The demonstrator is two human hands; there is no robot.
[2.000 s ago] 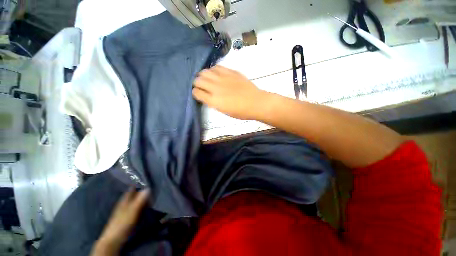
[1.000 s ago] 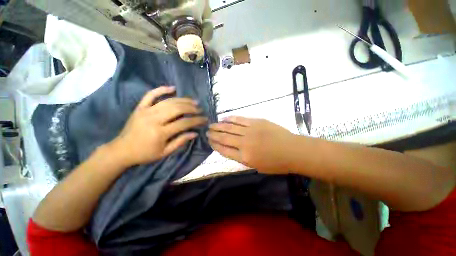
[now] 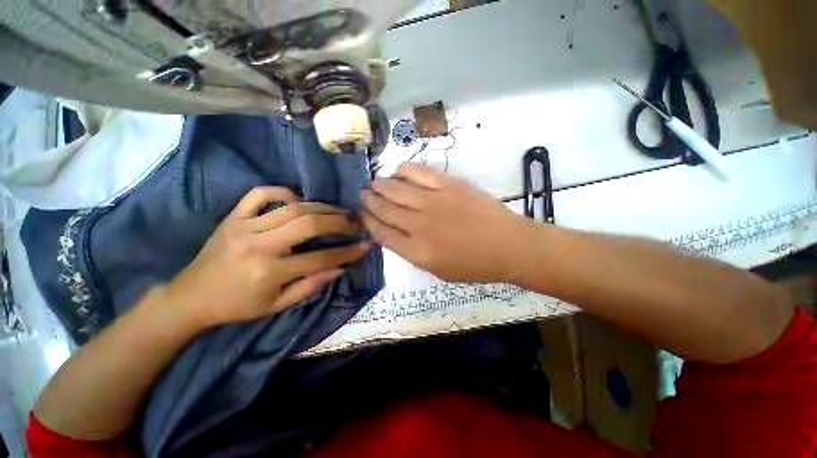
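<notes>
Grey-blue trousers [image 3: 143,241] lie on the bed of a white sewing machine [image 3: 224,45] and hang over its front edge. Their cloth runs under the head, below the cream knob [image 3: 342,127]; the needle tip is hidden. My left hand [image 3: 269,255] lies on the cloth, fingers spread, pressing it near its right edge. My right hand [image 3: 439,219] pinches the cloth's right edge with its fingertips, just in front of the needle area, close to my left fingertips. White pocketing [image 3: 107,152] lies at the far left. An overlocked edge [image 3: 72,277] shows pale looped thread.
Black thread snips [image 3: 537,183] lie right of my right hand, partly hidden by my forearm. Black-handled scissors [image 3: 674,112] with a white-handled awl [image 3: 699,148] lie at the back right. A measuring strip [image 3: 717,241] runs along the table edge. A cardboard box [image 3: 618,385] stands below.
My left hand has come up from the lap onto the cloth. The trousers have turned, with the white pocketing now farther left. My right hand stays at the cloth's edge. My view has shifted.
</notes>
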